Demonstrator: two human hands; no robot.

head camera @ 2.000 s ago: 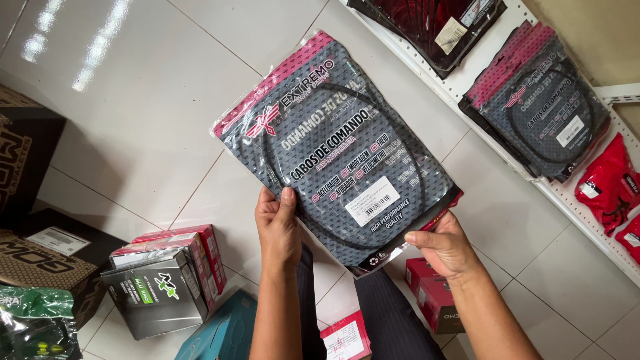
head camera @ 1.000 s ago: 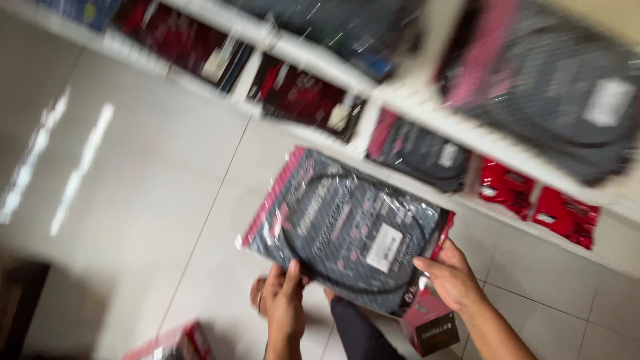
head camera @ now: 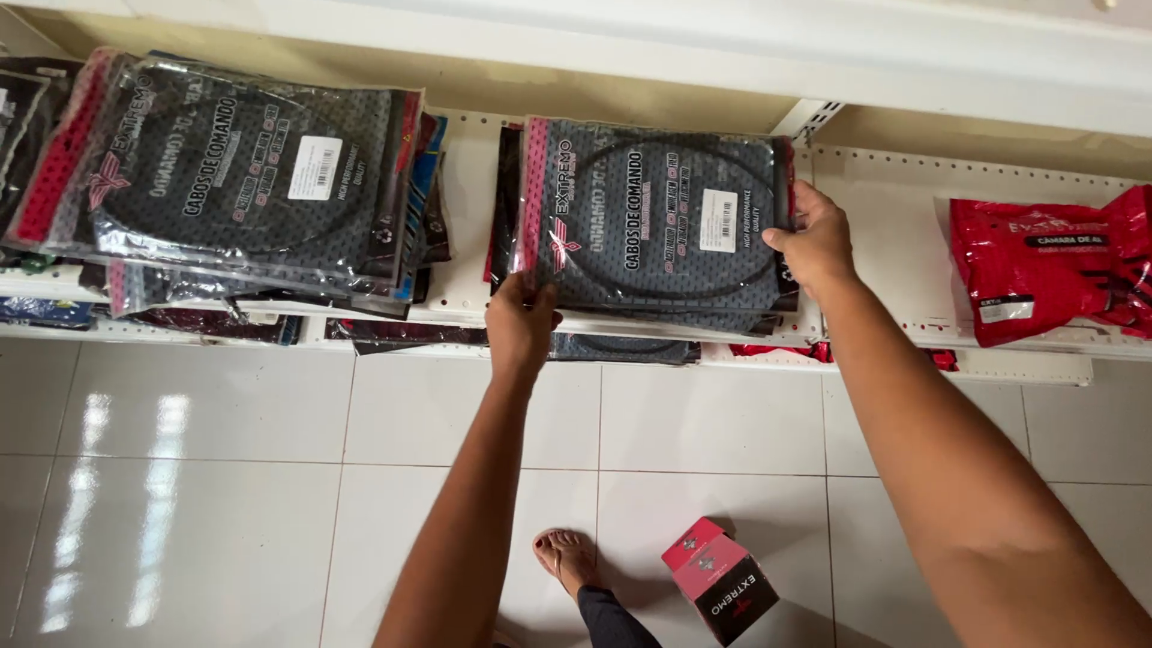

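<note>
A clear plastic bag holding a coiled black control cable (head camera: 657,216) lies on a pile of similar bags on the white perforated metal shelf. My left hand (head camera: 524,324) pinches its lower left corner. At its right edge my right hand (head camera: 810,238) grips the bag, thumb on top and fingers behind. The bag has a pink strip on its left side and a white label that bears writing. How many bags lie beneath it cannot be told.
Left on the shelf (head camera: 463,202) is another pile of cable bags (head camera: 270,180); red plastic packets (head camera: 1035,270) lie to the right. A lower shelf (head camera: 1017,367) holds more packets. An open red and black box (head camera: 720,580) stands on the tiled floor near my foot.
Both hands have carried the bagged cable from above the floor onto the shelf pile. The view has swung toward the shelves.
</note>
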